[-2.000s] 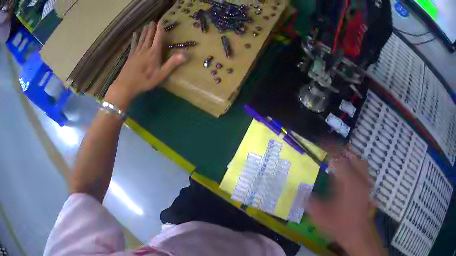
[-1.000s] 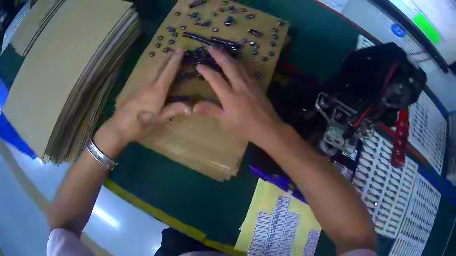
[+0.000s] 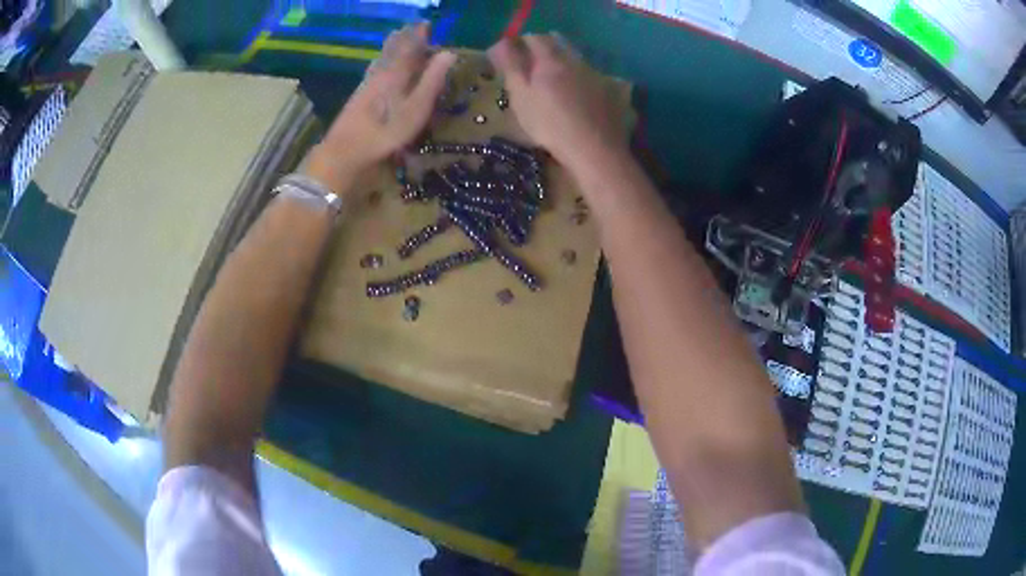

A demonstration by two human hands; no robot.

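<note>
A pile of dark shiny ribbed sticks [image 3: 478,203] lies on the stacked brown cardboard sheets [image 3: 450,360], with several small dark single pieces [image 3: 413,307] around it. My left hand [image 3: 396,96] is at the far left of this cardboard, above the pile, fingers bent. My right hand [image 3: 551,90] is at its far edge, opposite, fingers curled down. A few small dark pieces lie between the hands. The fingertips are partly hidden, and I cannot tell whether either hand holds a piece.
The black bench press [image 3: 821,203] with a red lever [image 3: 881,270] stands right. White trays with rows of link parts [image 3: 878,394] lie beyond it. Another cardboard stack [image 3: 169,214] is left. The yellow label sheet [image 3: 613,495] is partly behind my right arm. A monitor [image 3: 979,51] is at the back.
My right hand has come from the label sheet to the cardboard. Since a second ago both hands have moved from the middle of the cardboard to its far edge. The sticks now lie uncovered.
</note>
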